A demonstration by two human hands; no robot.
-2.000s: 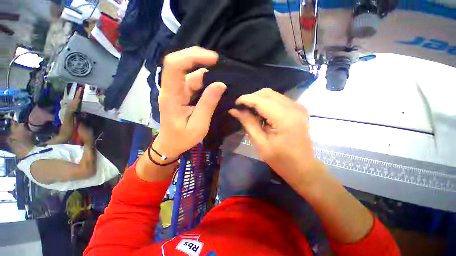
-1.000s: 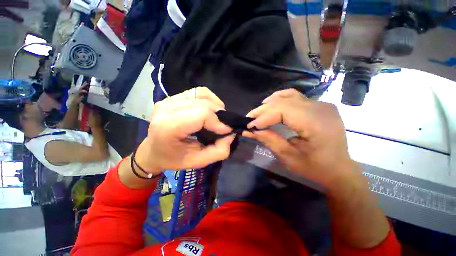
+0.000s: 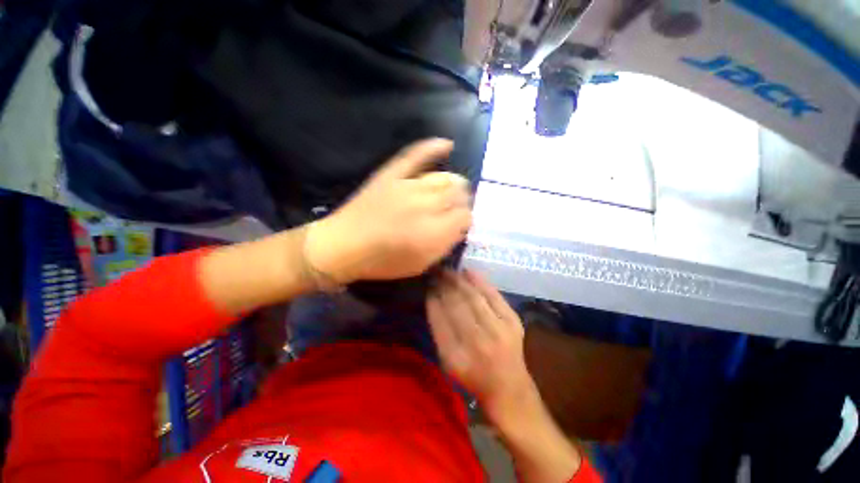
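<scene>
A black garment panel (image 3: 330,104) is spread left of the needle, its right edge running under the presser foot (image 3: 487,87) of the white sewing machine (image 3: 745,80). My left hand (image 3: 401,222) lies on the cloth near the table's front edge, its fingers bent and gripping the cloth edge. My right hand (image 3: 476,335) is just below it, its fingers extended against the cloth that hangs over the table edge; whether it pinches cloth is hidden.
A printed ruler (image 3: 585,266) runs along the table's front edge. Navy cloth with a white strip (image 3: 94,104) lies at the left. A blue crate (image 3: 203,377) is below the table at left. A black cable bundle (image 3: 837,302) hangs at the right edge.
The view has swung to the right. My hands have left their fingertip-to-fingertip pinch; the left now lies over the cloth edge and the right is lower, with straighter fingers.
</scene>
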